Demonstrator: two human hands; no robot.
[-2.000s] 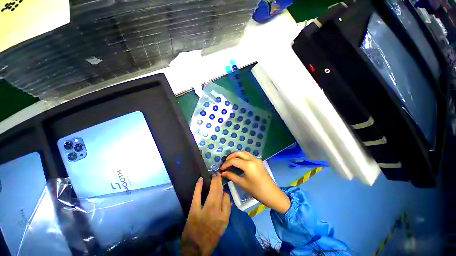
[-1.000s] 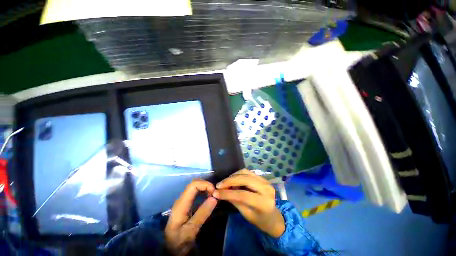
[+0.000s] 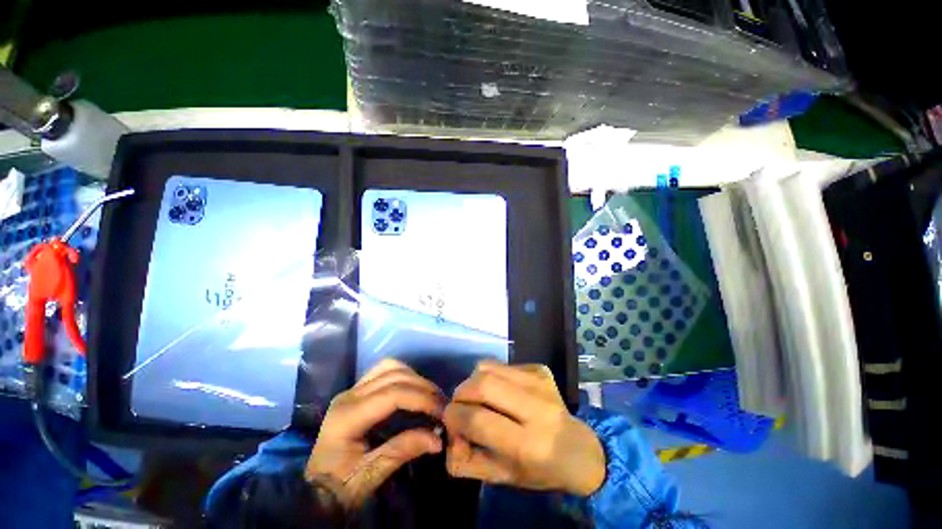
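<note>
My left hand and my right hand meet fingertip to fingertip over the near edge of the black two-slot foam tray. A tiny dark piece, perhaps a lens piece, shows between the fingertips; my fingers mostly hide it. Two light-blue tablets lie back up in the tray, one at left and one at right, each with a camera bump at its upper left. Clear protective film covers their lower parts. The lens sheet lies right of the tray.
An orange-red air blow gun lies at left on bagged lens sheets, near a white dispenser bottle. A stack of blister trays stands behind. White foam trays and black trays stand edge-on at right.
The view has swung left, bringing the whole tray and the blow gun into sight. My hands have moved from beside the lens sheet to the tray's near edge, fingertips together.
</note>
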